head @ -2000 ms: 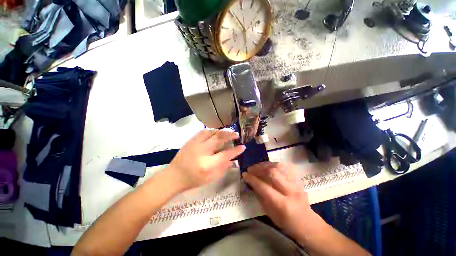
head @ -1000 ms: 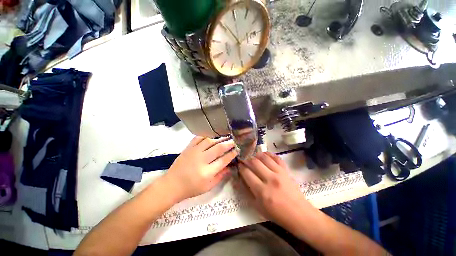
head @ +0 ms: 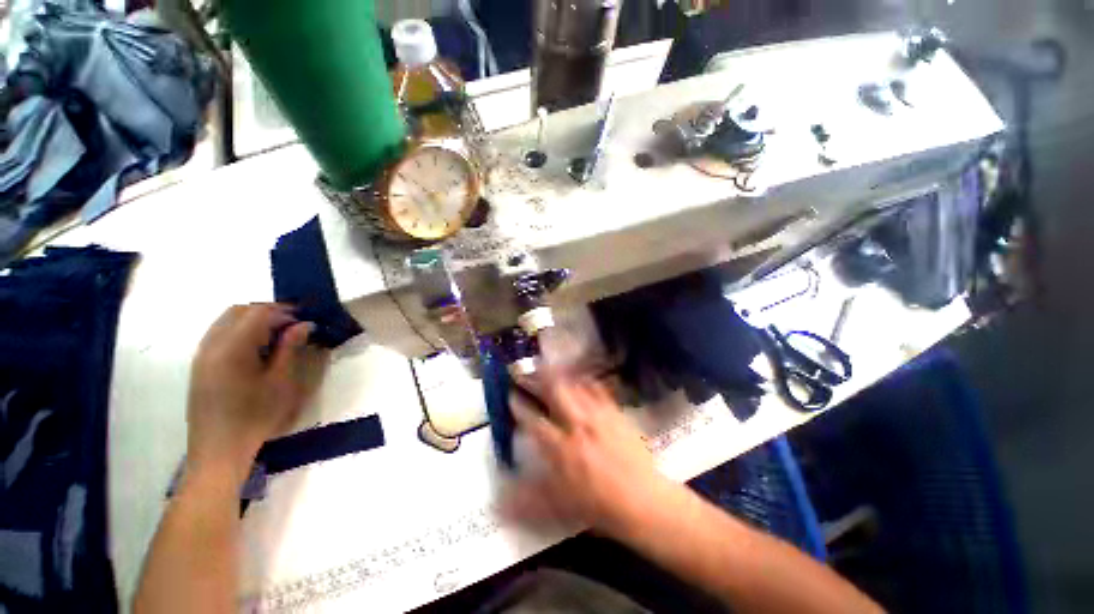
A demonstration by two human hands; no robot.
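Observation:
My left hand (head: 250, 374) is left of the machine, its fingertips pinching the lower edge of the small dark navy panels (head: 305, 274). My right hand (head: 582, 450) is blurred, below and right of the needle area. Its fingers hold a narrow-looking dark blue piece (head: 498, 405), which runs down from the shiny guard (head: 439, 286). The presser foot and needle cannot be made out. A dark strip (head: 324, 444) lies on the table right of my left wrist; its grey end is partly covered by my forearm.
The off-white machine head (head: 624, 228) carries a wristwatch (head: 430, 192) and a green cone (head: 318, 90). A bottle (head: 426, 90) stands behind. A dark heap (head: 684, 348) lies under the arm, with black scissors (head: 806, 366) to its right. A dark bundle (head: 54, 420) lies far left.
My left hand has left the needle area and moved left to the panels. My right hand has shifted down and blurred. The view has swung, showing more of the machine's right side.

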